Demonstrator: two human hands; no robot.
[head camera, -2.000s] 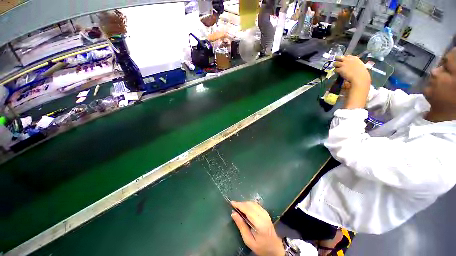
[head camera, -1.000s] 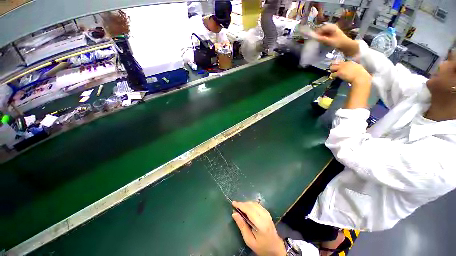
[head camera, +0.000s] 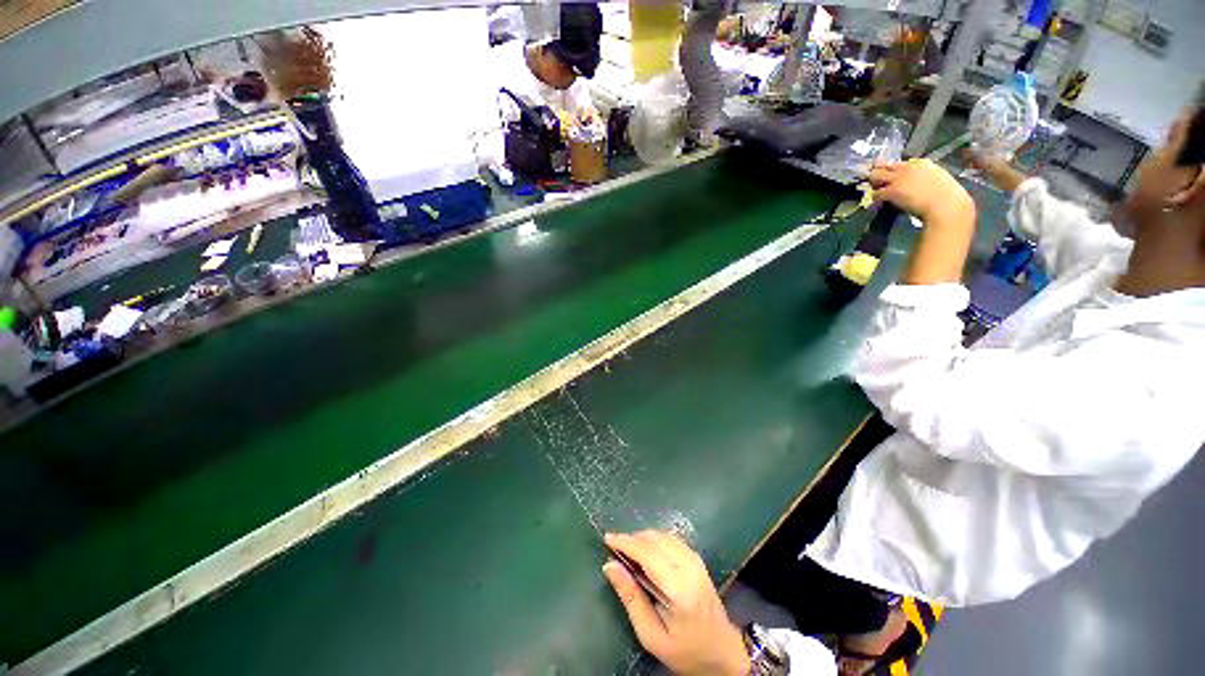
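Note:
My right hand (head camera: 677, 605) is at the bottom of the picture, over the dark green bench top (head camera: 436, 568). It holds a thin, dark, pointed tool like tweezers (head camera: 632, 565) between thumb and fingers, partly hidden by the fingers. A pale crackled strip of marks or residue (head camera: 585, 456) runs on the bench top from the rail down to my fingertips. My left hand is not in the picture.
A pale, dirty rail (head camera: 436, 446) divides the bench top from the green belt (head camera: 397, 317). At the right a person in a white coat (head camera: 1018, 436) reaches over a black item with a yellow part (head camera: 859, 268). Across the belt are a blue bin (head camera: 436, 211), cluttered benches and another worker.
My right hand stays nearly in place with the tool. The neighbouring worker's farther arm, raised over the belt a second ago, is now drawn back to the right.

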